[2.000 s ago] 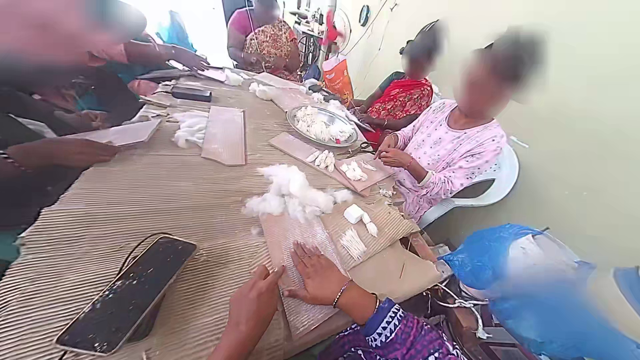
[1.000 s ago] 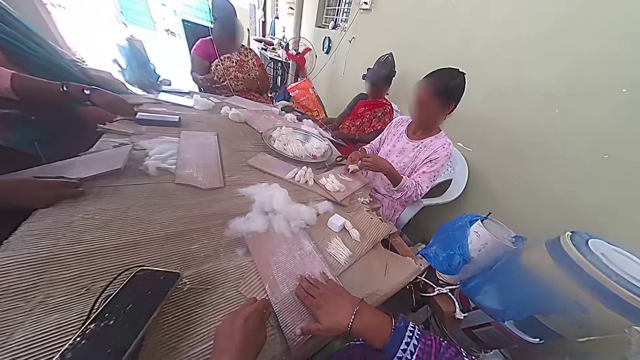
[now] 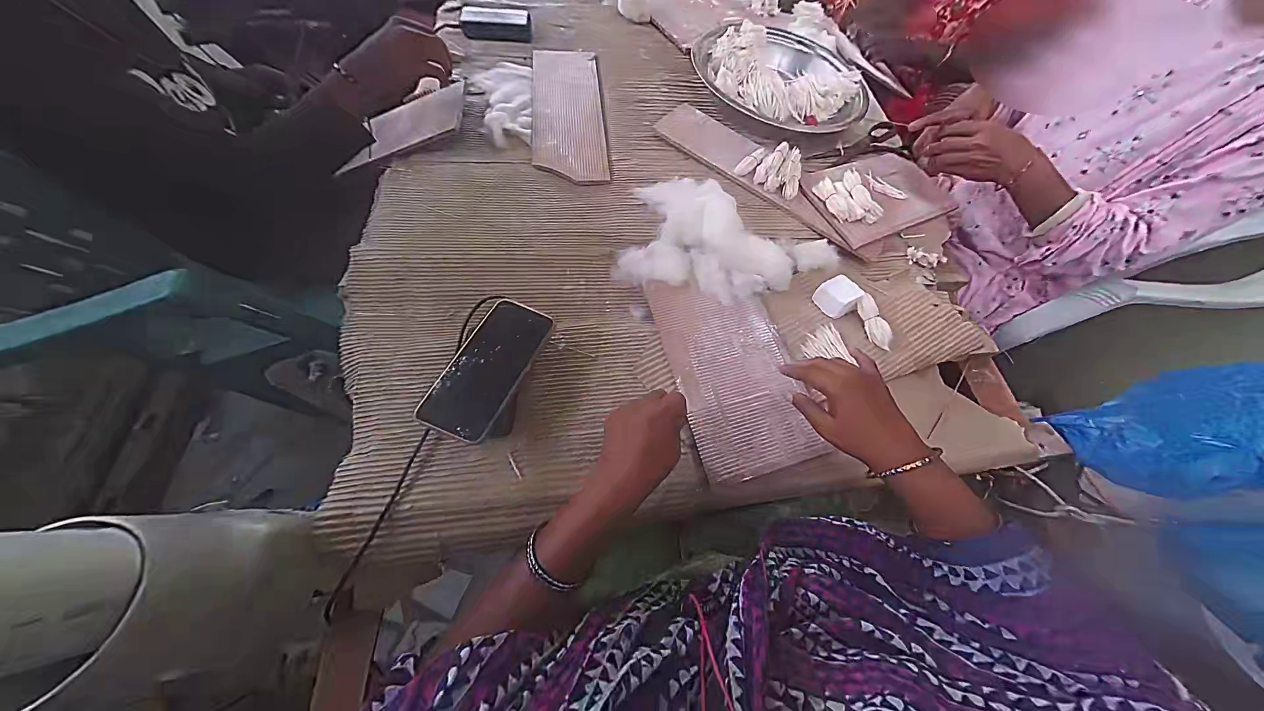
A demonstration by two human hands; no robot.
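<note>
A ribbed board (image 3: 741, 395) lies near the table's front edge, between my two hands. My left hand (image 3: 644, 444) is curled at the board's left edge; whether its fingertips pinch anything is too small to tell. Over the board's right edge, my right hand (image 3: 851, 407) has its fingers apart and holds nothing visible. A heap of white cotton (image 3: 706, 242) covers the board's far end. Just beyond my right hand lie a bunch of thin white cotton wicks (image 3: 828, 344), a white block (image 3: 837, 295) and a tied wick bundle (image 3: 875, 324).
A smartphone (image 3: 486, 370) with a cable rests left of my left hand on the corrugated cardboard (image 3: 444, 227). Farther off are a steel plate (image 3: 780, 79) of wicks and another ribbed board (image 3: 571, 118). A co-worker's hands (image 3: 973, 148) are at the right, another co-worker's hand (image 3: 405, 64) at the upper left.
The view has tilted down. My right hand, flat on the board before, is now raised at its right edge with fingers apart.
</note>
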